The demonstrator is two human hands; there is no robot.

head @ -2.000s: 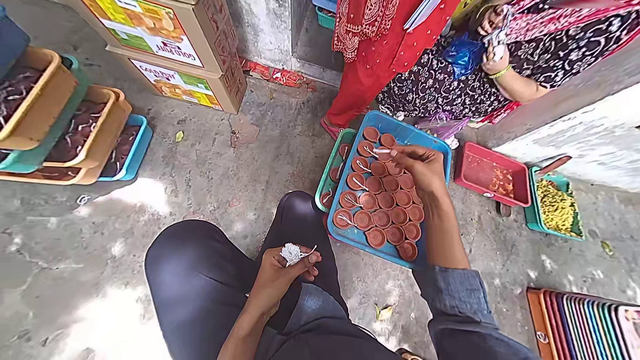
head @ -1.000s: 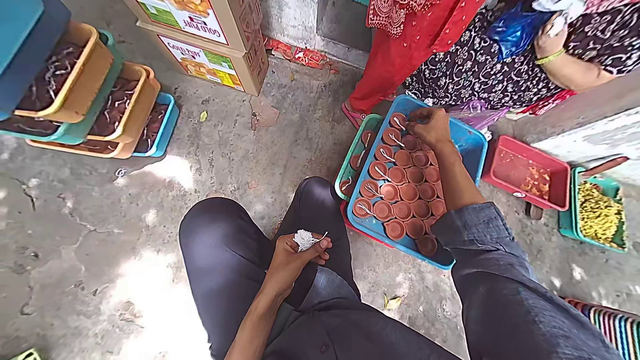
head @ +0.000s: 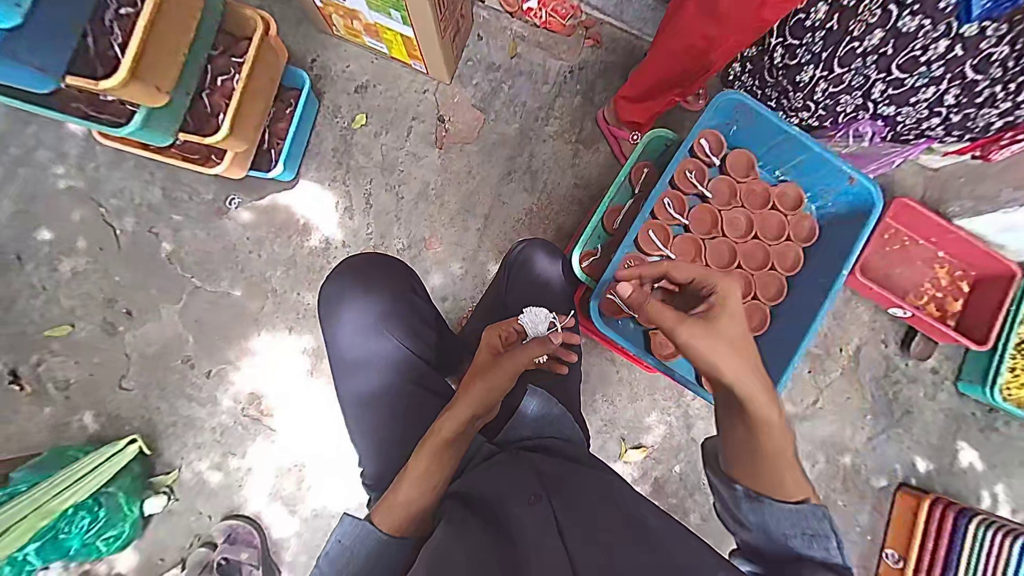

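A bundle of white cotton wicks [head: 538,323] is held in my left hand [head: 520,352], above my lap. My right hand [head: 688,312] is over the near left part of a blue plastic tray [head: 832,240], thumb and forefinger close together; whether a wick is pinched between them cannot be told. Small round clay lamps [head: 737,225] stand in rows in the tray. White wicks [head: 661,243] lie in the lamps along its left side, while the lamps farther right show none. My right hand hides some lamps.
Under the blue tray's left side are a green tray [head: 592,232] with wicked lamps and a red one. A red tray [head: 952,228] and a green tray of yellow petals are at right. Stacked trays [head: 268,88] stand upper left, a carton [head: 436,36] at the top. A person's foot [head: 620,124] is beside the blue tray.
My right hand has moved from the tray's far left part to its near left part. My left hand still holds the wick bundle. The view has shifted.
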